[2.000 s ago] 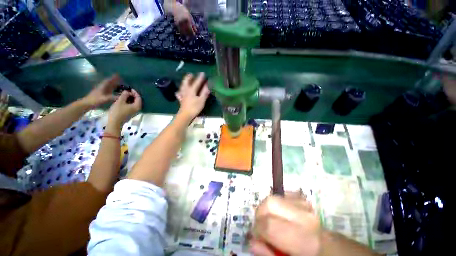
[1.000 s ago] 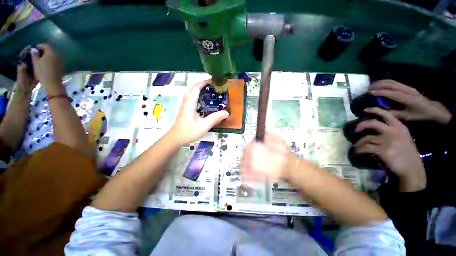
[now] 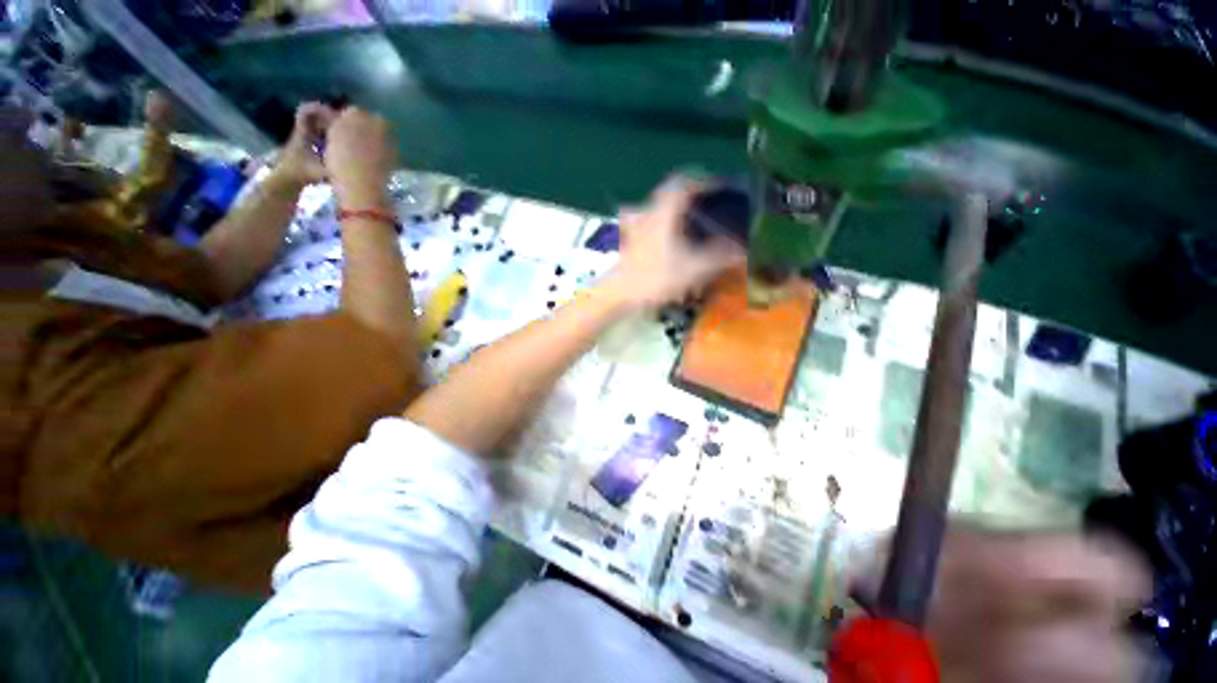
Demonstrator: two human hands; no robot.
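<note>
My left hand (image 3: 667,243), blurred, is at the near edge of the belt, left of the green press (image 3: 801,200). It holds a black cylindrical unit (image 3: 721,214). The orange press pad (image 3: 750,336) lies bare under the ram tip (image 3: 763,290). The press lever (image 3: 937,414) slants down towards me, with its red knob (image 3: 884,651) showing at the bottom edge. My right hand (image 3: 1041,600), strongly blurred, is right beside the lever's lower end; whether it grips the lever is unclear.
A person in a brown sleeve (image 3: 200,440) works close on the left, hands near the green belt (image 3: 507,127). Small black discs and a yellow piece (image 3: 445,304) lie on the printed paper (image 3: 601,520). Dark shiny material (image 3: 1181,467) is at the right edge.
My left hand has moved with a black unit from the pad towards the belt, leaving the pad bare. My right hand is lower, and the lever's red knob now shows. The view has swung left.
</note>
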